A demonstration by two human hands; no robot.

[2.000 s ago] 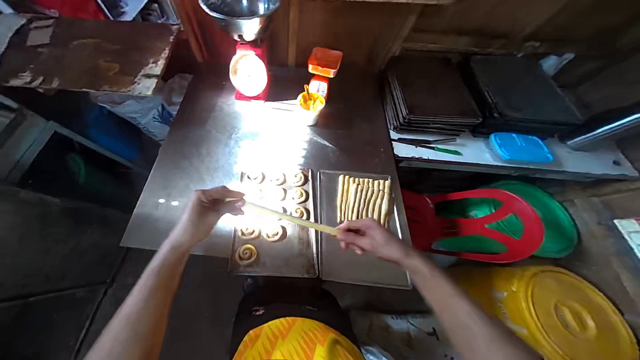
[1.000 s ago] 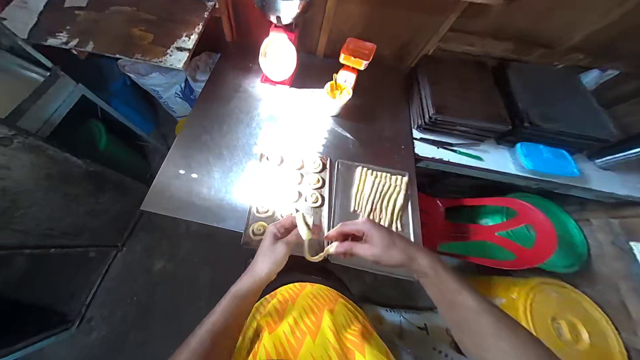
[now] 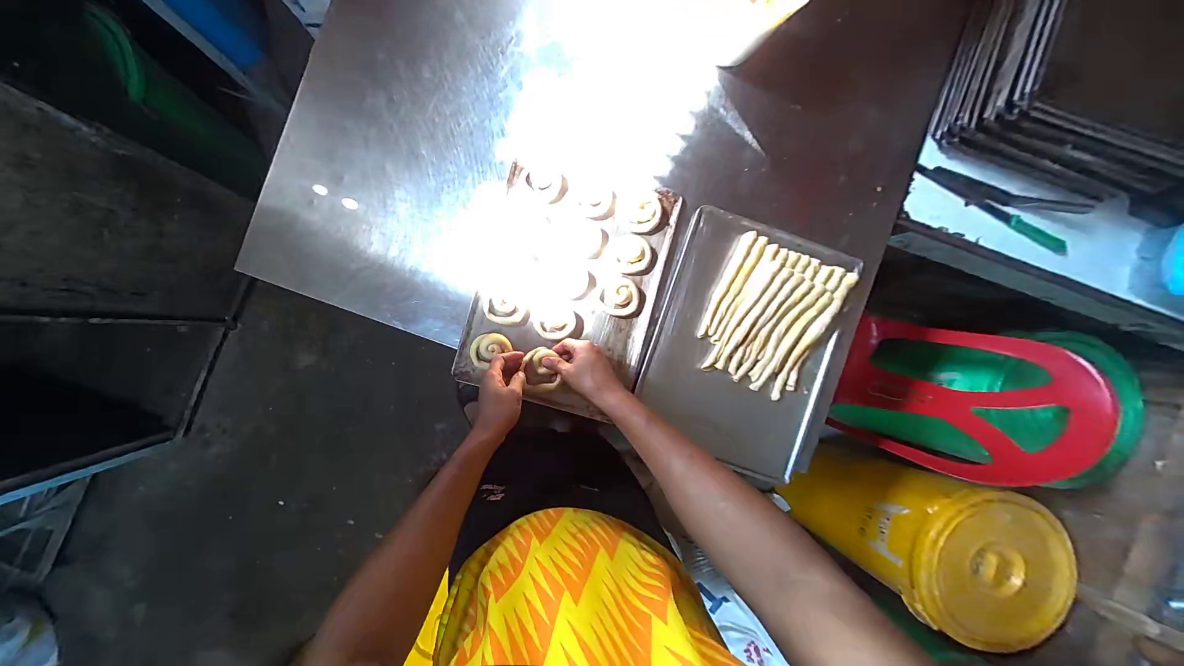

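Observation:
My left hand (image 3: 500,393) and my right hand (image 3: 585,372) pinch a coiled dough roll (image 3: 540,366) from both sides, low over the front of a baking tray (image 3: 603,335). Rows of spiral dough rolls (image 3: 621,296) lie on that tray, some washed out by glare. Just left of my left hand sits another dough spiral (image 3: 490,350). To the right, a second metal tray (image 3: 680,407) holds several long dough strips (image 3: 775,310) laid side by side.
The trays lie on a metal table (image 3: 370,231). At the right are stacked dark trays (image 3: 1091,111), a green-handled knife (image 3: 1036,235), a red plastic chair (image 3: 999,398) and a yellow lidded drum (image 3: 994,564). A bright glare covers the table's middle.
Two seconds ago my hands held a dough strip stretched between them, then a bent one; now they are on a coiled roll at the tray's front. The view has tilted down.

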